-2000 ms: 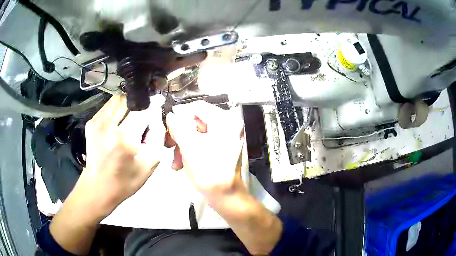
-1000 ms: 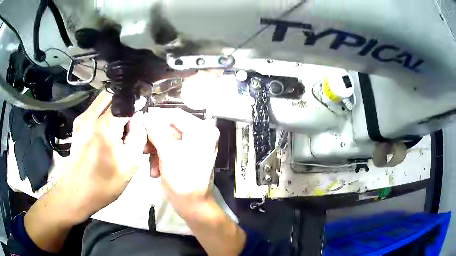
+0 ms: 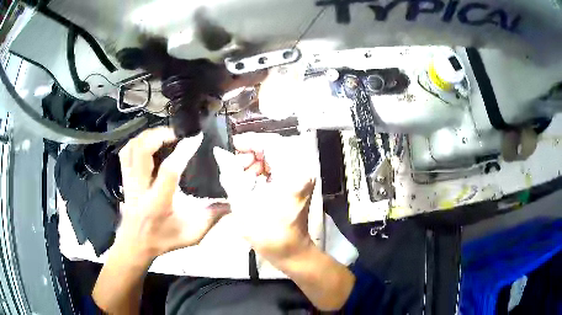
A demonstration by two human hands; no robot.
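A black fabric panel (image 3: 203, 169) lies flat below the presser foot area of the sewing machine (image 3: 407, 15), between my hands. My left hand (image 3: 148, 197) is at its left side, thumb and fingers spread around it; a fingertip reaches its upper edge near the dark column. My right hand (image 3: 268, 191) is at its right side, thumb and index fingertip at the panel's edge, the other fingers curled. The needle point is hidden by the dark parts and glare. I cannot tell how firmly either hand grips the panel.
A pile of black pieces (image 3: 89, 203) lies left of my hands. A wire bracket (image 3: 133, 95) hangs from the machine head. A white spool or bottle with a yellow label (image 3: 445, 74) stands at the right. A blue crate (image 3: 514, 258) is at the lower right.
My hands were close together at the needle, hiding the piece. They have moved apart, and the flat black panel now shows between them. The camera view has also shifted.
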